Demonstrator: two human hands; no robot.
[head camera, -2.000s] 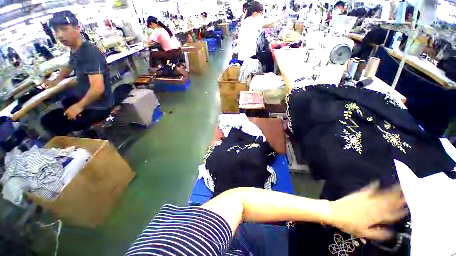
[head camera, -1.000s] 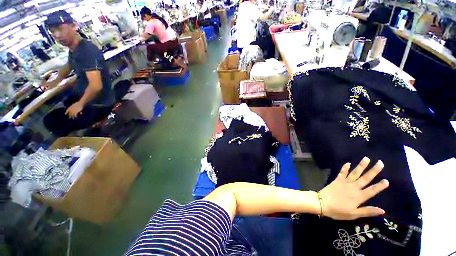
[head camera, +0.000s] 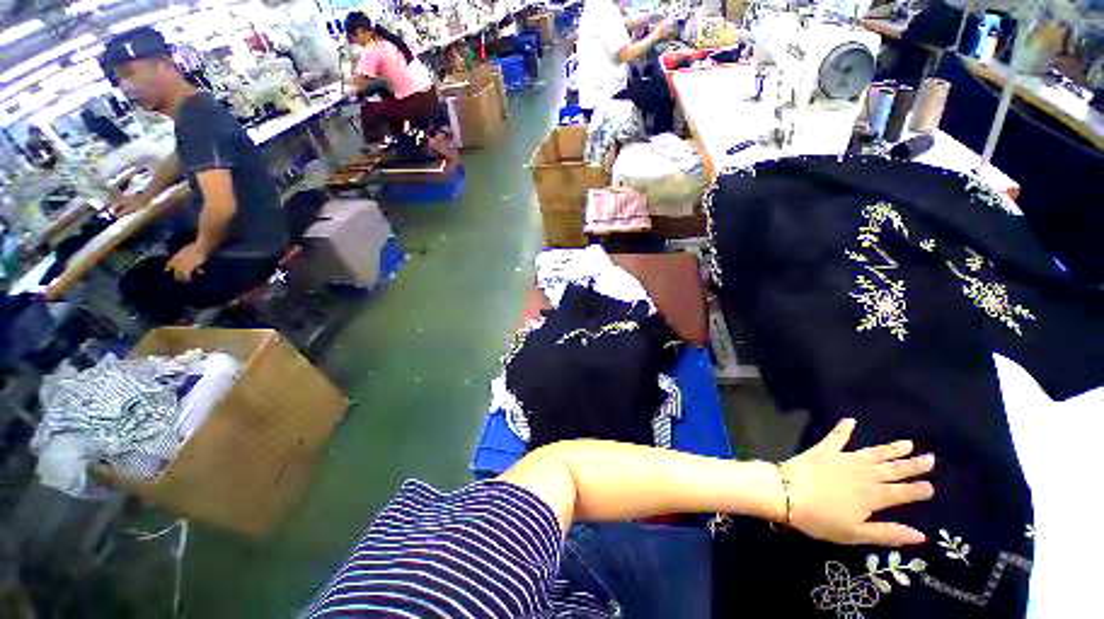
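A large black garment with pale gold floral embroidery (head camera: 835, 302) lies over the machine table and hangs over its front edge onto my lap. My left hand (head camera: 857, 490) lies palm down and flat on the black cloth, fingers apart and pointing right, just above an embroidered flower and leaf border. It holds nothing. My right hand is not in view. A white area (head camera: 1059, 484) borders the cloth at the right; I cannot tell what it is.
A pile of black embroidered and striped cloth (head camera: 587, 369) sits on a blue crate at centre. A white sewing machine (head camera: 814, 79) and thread cones (head camera: 930, 104) stand behind the garment. A cardboard box (head camera: 260, 435) of striped cloth stands at left. A seated person (head camera: 224, 181) is beyond it.
My left hand swept blurred over the cloth earlier, then lay spread with fingers pointing up and right. Now its fingers point more to the right. The view has shifted slightly.
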